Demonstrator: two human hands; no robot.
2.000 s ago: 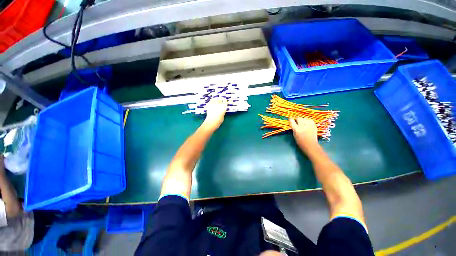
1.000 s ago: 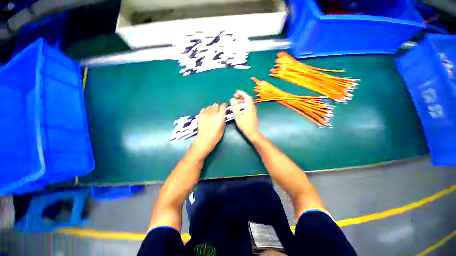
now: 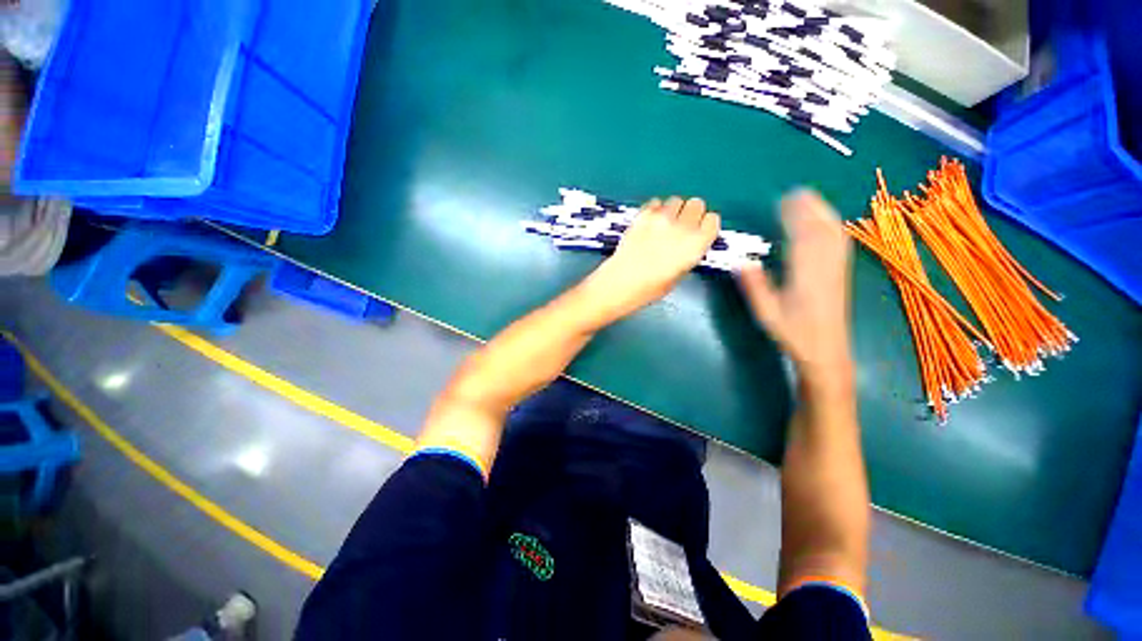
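Observation:
My left hand (image 3: 668, 244) is closed over a bunch of thin black-and-white sleeves (image 3: 586, 225) low over the green bench. The sleeves stick out on both sides of the hand. My right hand (image 3: 808, 282) is blurred, with thumb and fingers apart, just right of the bunch's right end; it appears empty. Two bundles of orange wires (image 3: 983, 276) with silver tips lie on the bench to the right, partly touching. A larger sleeve pile (image 3: 783, 56) lies at the far side of the bench.
An empty blue bin (image 3: 282, 119) stands at the upper left. A cream tray (image 3: 958, 56) is behind the sleeve pile. Another blue bin (image 3: 1052, 175) is at the right edge. A blue stool (image 3: 163, 269) stands on the grey floor. A person's shoe (image 3: 234, 611) shows at the lower left.
The view has turned and shifted. My right hand has come off the sleeve bunch and opened. My left hand still holds the bunch, which was taken hold of after the first frame.

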